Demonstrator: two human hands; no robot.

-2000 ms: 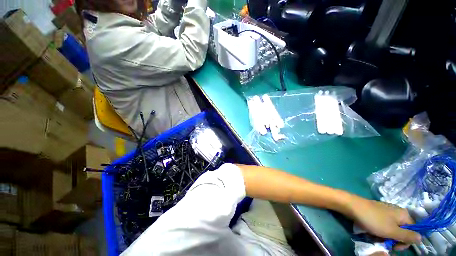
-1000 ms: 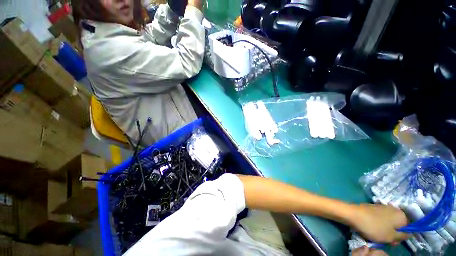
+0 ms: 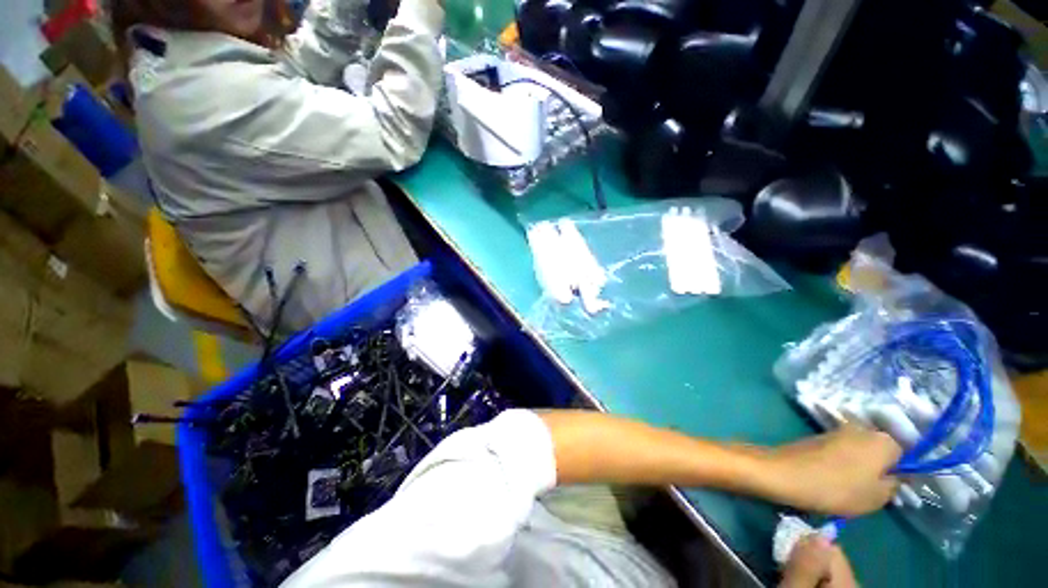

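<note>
My left hand (image 3: 845, 471) reaches across from the left and is closed on a bundle of thin blue wires (image 3: 960, 391). The wires loop over a clear bag of white antenna sticks (image 3: 885, 396) at the bench's right. My right hand (image 3: 818, 563) is partly cut off by the bottom edge. Its fingertips are close together beside a small whitish crumpled piece (image 3: 791, 536) and a short bit of blue; what it grips is unclear. A clear flat bag (image 3: 626, 258) with white sticks lies mid-bench.
A blue bin (image 3: 205, 494) of black cable assemblies (image 3: 333, 425) stands by my lap. A white camera housing (image 3: 496, 115) with a black cable sits up the bench. Glossy black shells (image 3: 804, 213) are heaped at the back. A seated person (image 3: 276, 138) works at upper left; cartons (image 3: 58, 299) stand behind.
The view has shifted, so the scene sits further left and the antenna bag shows more fully. My left hand stays closed on the blue wires; more of my right hand shows at the bottom edge.
</note>
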